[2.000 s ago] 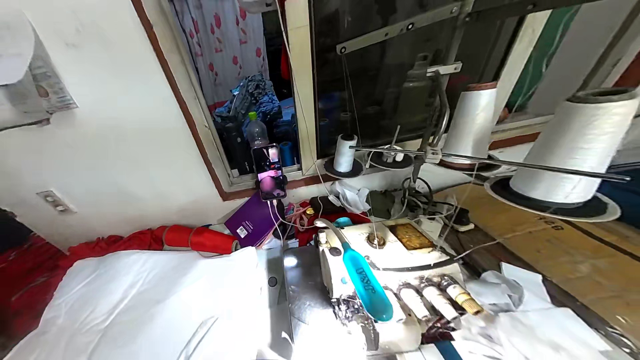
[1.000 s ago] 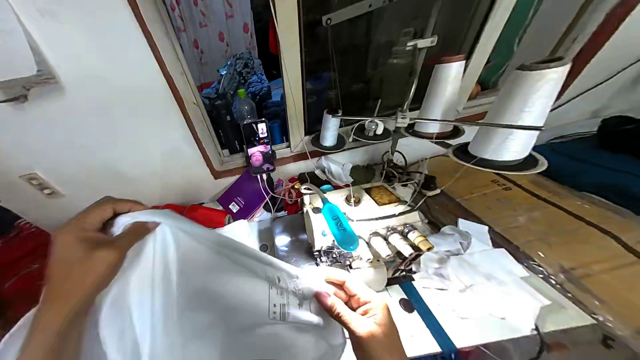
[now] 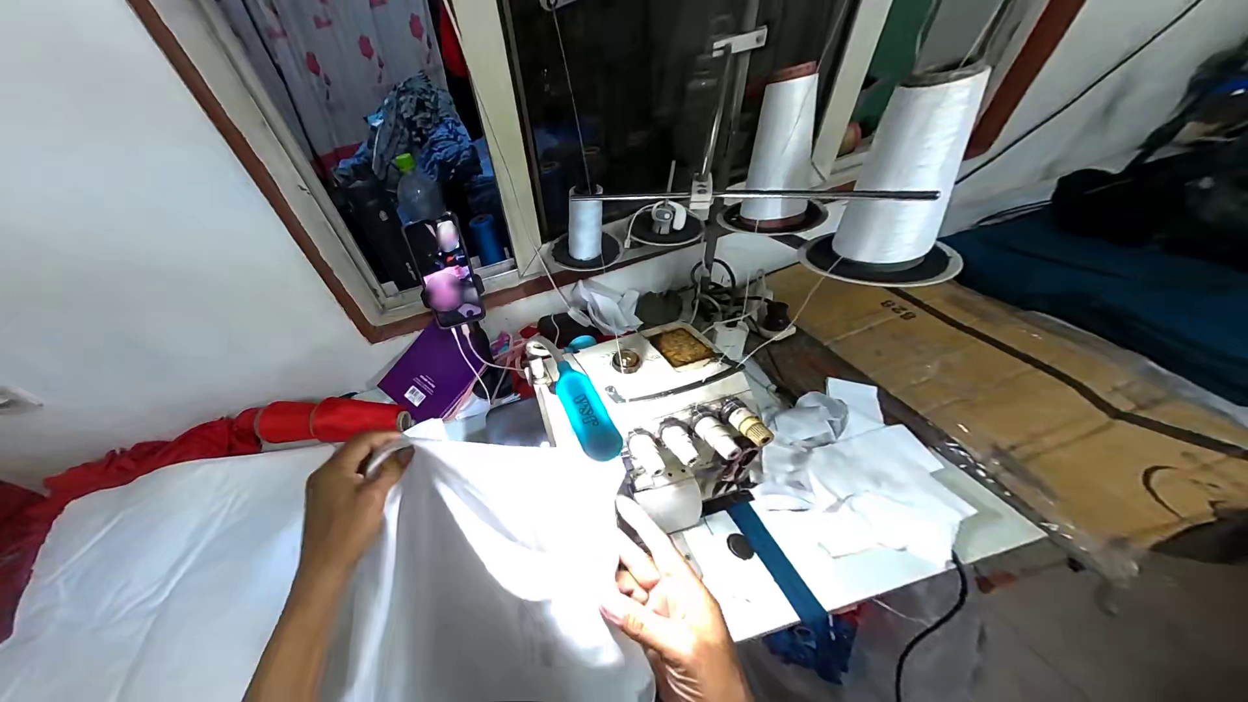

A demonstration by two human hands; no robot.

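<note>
My left hand (image 3: 356, 497) pinches the upper left edge of a white fabric piece (image 3: 497, 575), which hangs toward me. On the right edge of the same fabric, my right hand (image 3: 668, 604) grips with thumb and fingers. Just beyond stands a white overlock sewing machine (image 3: 673, 390) with several tension dials (image 3: 712, 434) and a bright blue lamp head (image 3: 588, 409) above it. The fabric covers the machine's front left part, so the needle area is hidden. More white cloth (image 3: 166, 556) lies spread at the left.
Cones of white thread (image 3: 902, 166) stand on a rack behind the machine. A phone (image 3: 446, 271) is propped by the window, near a purple box (image 3: 439, 370) and red fabric (image 3: 331, 419). White scraps (image 3: 868, 468) lie at the right beside a cardboard sheet (image 3: 1024, 390).
Both hands, out of view two seconds ago, came in holding white fabric. Since one second ago my left hand has moved right, nearer the machine, and the fabric hangs more bunched between them.
</note>
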